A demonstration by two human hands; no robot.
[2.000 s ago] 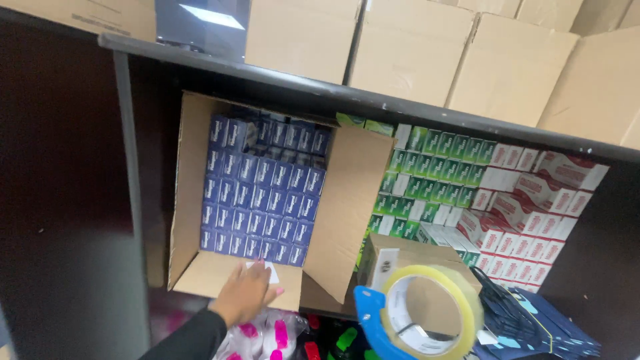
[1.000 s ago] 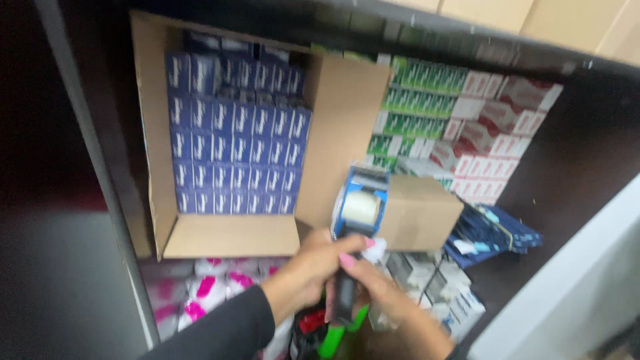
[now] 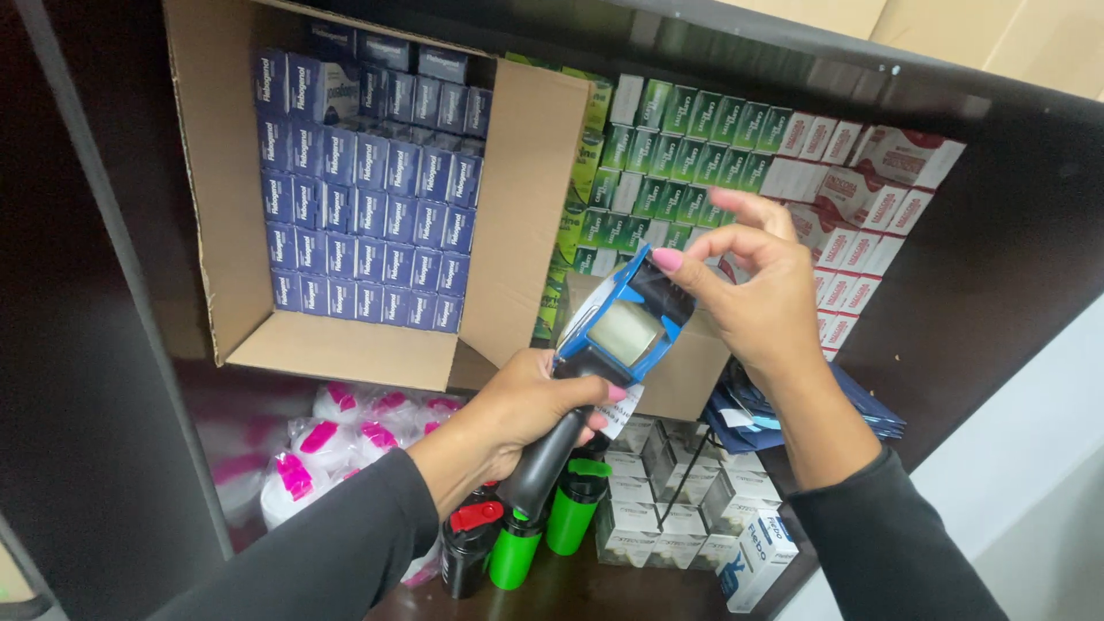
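Observation:
My left hand (image 3: 539,410) is closed around the black handle of a blue tape dispenser (image 3: 617,323) holding a roll of clear tape. A small white paper slip (image 3: 619,412) with print shows by the fingers of that hand. My right hand (image 3: 750,272) is at the dispenser's upper end, thumb and index finger near its black tip, the other fingers raised; whether it pinches the tape end cannot be told. Behind to the left, an opened cardboard box (image 3: 345,349) holds rows of dark blue medicine cartons (image 3: 371,211).
Green cartons (image 3: 681,159) and red-and-white cartons (image 3: 854,250) are stacked on the shelf's right. A smaller cardboard box (image 3: 686,371) stands behind the dispenser, beside dark blue folded pouches (image 3: 811,414). Below are shaker bottles (image 3: 573,509), white cartons (image 3: 655,517) and plastic-wrapped white-and-pink items (image 3: 323,440).
Two seconds ago one hand was at the cardboard box flap, with the dispenser at the lower right. A second ago both hands were together at its handle; now my right hand is up at its tip.

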